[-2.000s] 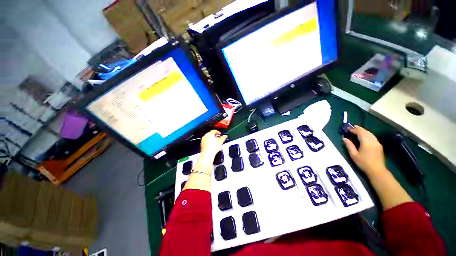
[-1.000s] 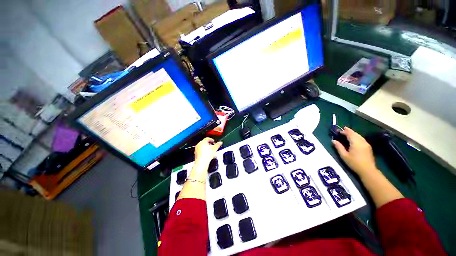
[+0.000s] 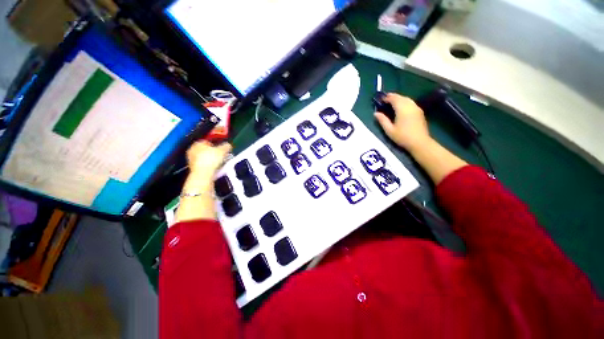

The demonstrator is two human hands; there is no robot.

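Note:
The white tray (image 3: 331, 222) lies slanted in front of me. Plain black watch bodies (image 3: 271, 224) sit on its left part, white-patterned ones (image 3: 340, 171) on its right part. My left hand (image 3: 207, 159) is at the tray's upper left, just below the red box (image 3: 218, 120); its fingers are bunched, and whether they hold anything is hidden. My right hand (image 3: 405, 119) is right of the tray, its fingers and thumb around a small dark object (image 3: 382, 103). A thin silvery stick (image 3: 379, 83) points up from that object.
The left monitor (image 3: 86, 132) shows a green bar. The right monitor (image 3: 245, 40) is cut off by the top edge. A black corded handle-shaped thing (image 3: 457, 118) lies right of my right hand. A white crumpled shape (image 3: 344, 88) touches the tray's top corner. A white panel (image 3: 503, 56) with a round hole stands right.
The bar on the left monitor has turned from yellow to green. The camera view has tilted down and turned, so everything sits higher and further left. Both hands keep their places beside the tray.

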